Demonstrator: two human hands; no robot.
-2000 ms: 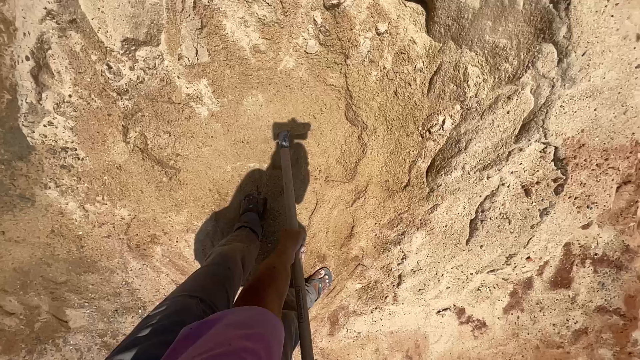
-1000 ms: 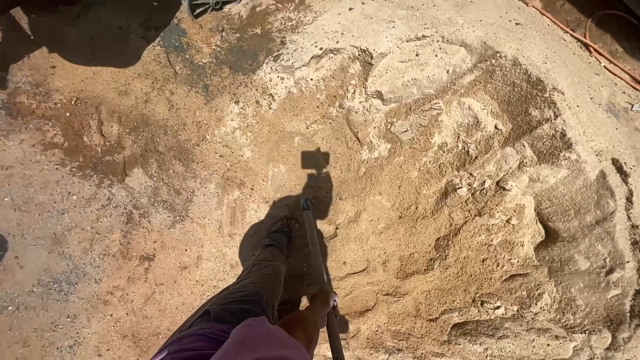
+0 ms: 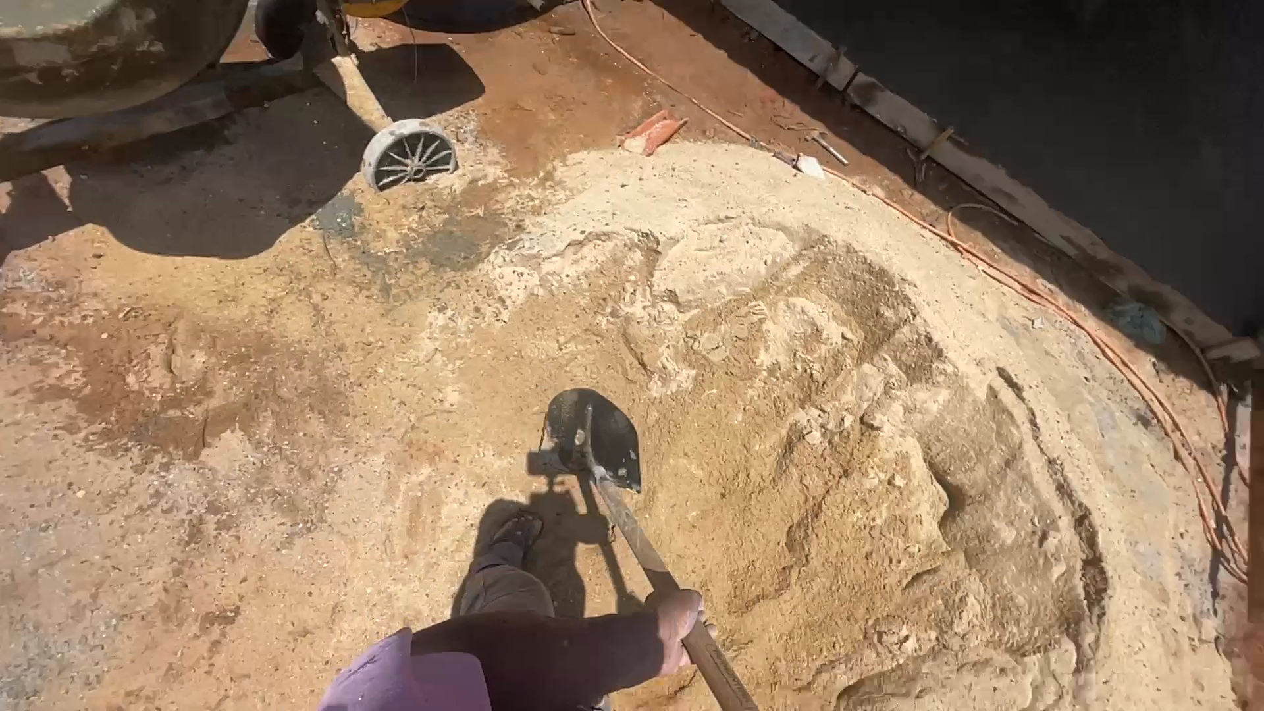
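My left hand (image 3: 679, 630) is closed around the wooden shaft of a shovel (image 3: 637, 533), partway along it. The shaft runs down to the right and out of the lower edge. The shovel's dark, rounded metal blade (image 3: 597, 439) is in plain view over the near side of a sand heap (image 3: 750, 474), and no load shows on it. Whether the blade touches the sand I cannot tell. My right hand is out of view. One shoe (image 3: 523, 528) shows left of the shaft, beside my shadow.
At the upper left stand a spoked wheel (image 3: 410, 156) and a large rounded drum (image 3: 109, 54), apparently of a concrete mixer. Orange cables (image 3: 1047, 301) curve along the right side, near a board edging (image 3: 997, 183) and a dark area. A torn orange-red piece (image 3: 652, 131) lies beyond the heap.
The shovel's blade now shows broadly; earlier only a small part near the shaft's end could be seen. The view has swung strongly, bringing in the drum and board edging. My left hand stays on the shaft.
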